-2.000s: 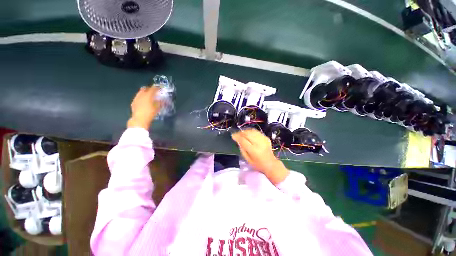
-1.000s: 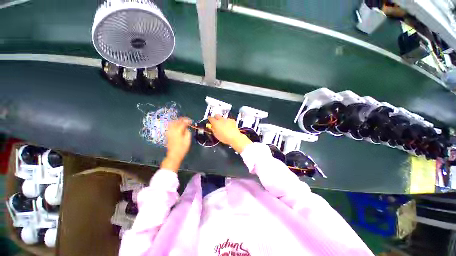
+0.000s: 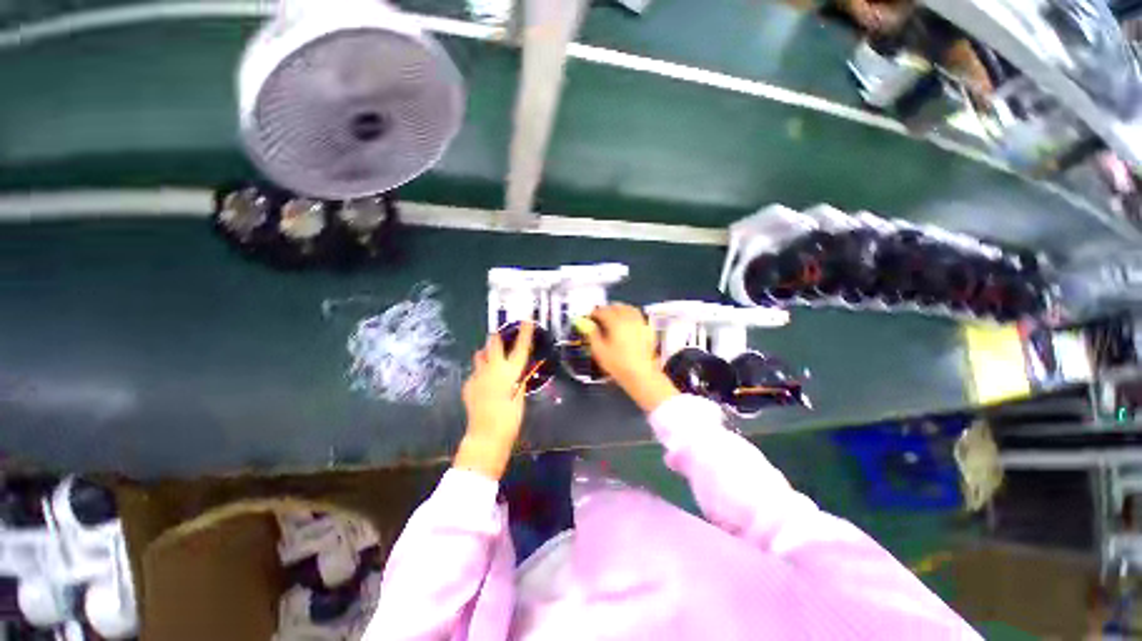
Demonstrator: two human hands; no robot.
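Observation:
Open white camera housings with round black interiors stand side by side on the dark-green bench in front of me. My left hand [image 3: 496, 391] is on the leftmost housing [image 3: 511, 296], its fingers over the black interior beside an orange wire. My right hand [image 3: 621, 351] is at the second housing [image 3: 579, 296], with something small and yellow at its fingertips. Blur hides whether either hand grips anything. Two more housings [image 3: 704, 371] stand just to the right, with loose wires. A tangled pile of thin clear strands [image 3: 403, 348] lies left of my left hand.
A white fan [image 3: 357, 107] stands at the back left above a black group of three round modules [image 3: 303, 223]. A long row of housings [image 3: 895, 269] stands right, near a yellow sheet [image 3: 998, 361]. Cartons [image 3: 207, 564] holding white units are below the bench at left.
My left hand has moved right from beside the strand pile onto the leftmost housing. My right hand has shifted from the leftmost housing to the second one. The view has shifted and blurred.

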